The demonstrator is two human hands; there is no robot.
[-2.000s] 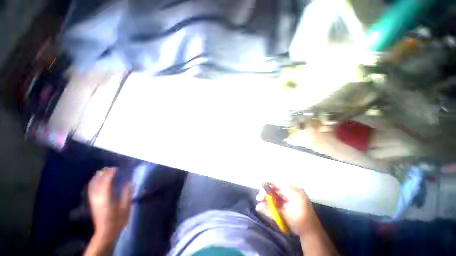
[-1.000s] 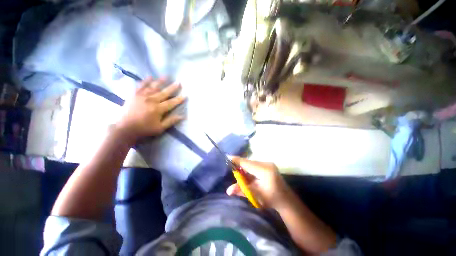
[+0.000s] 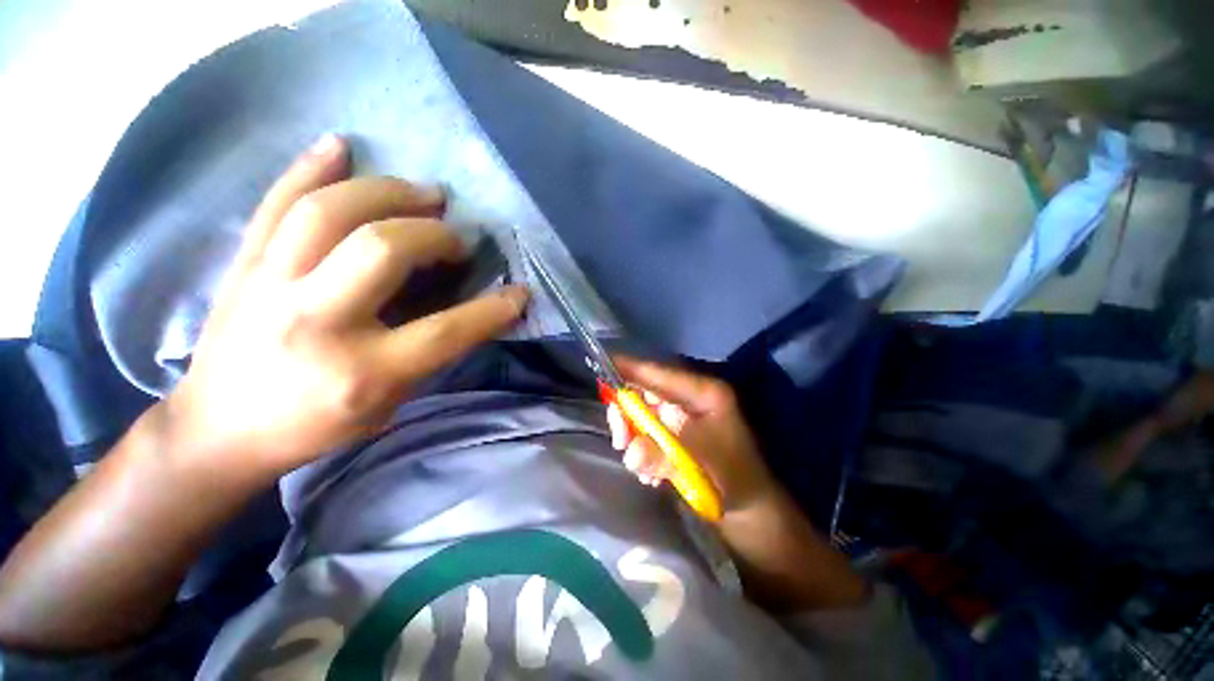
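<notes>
A blue-grey garment panel (image 3: 400,100) lies over the table's near edge and my lap, pale face up, with a darker smooth layer (image 3: 639,220) to its right. My left hand (image 3: 353,293) is spread on the pale face, fingers bent, pressing the cloth near a short dark slit mark. My right hand (image 3: 692,432) holds scissors (image 3: 666,452) by their yellow and red handles. The long silver blades point up and left, with the tips at the pale cloth just right of my left fingers. Whether the blades are slightly parted is hard to tell.
The white table (image 3: 825,173) runs behind the cloth. The machine bed (image 3: 719,33) with chipped paint and a red cloth (image 3: 919,16) are at the top. A twisted light blue rag (image 3: 1052,246) hangs at the right table end. Blurred dark cloth is at lower right.
The panel has come closer over the lap, turned so its pale face and darker layer show. My left hand has moved lower onto it, and the scissor tips are now beside its fingers.
</notes>
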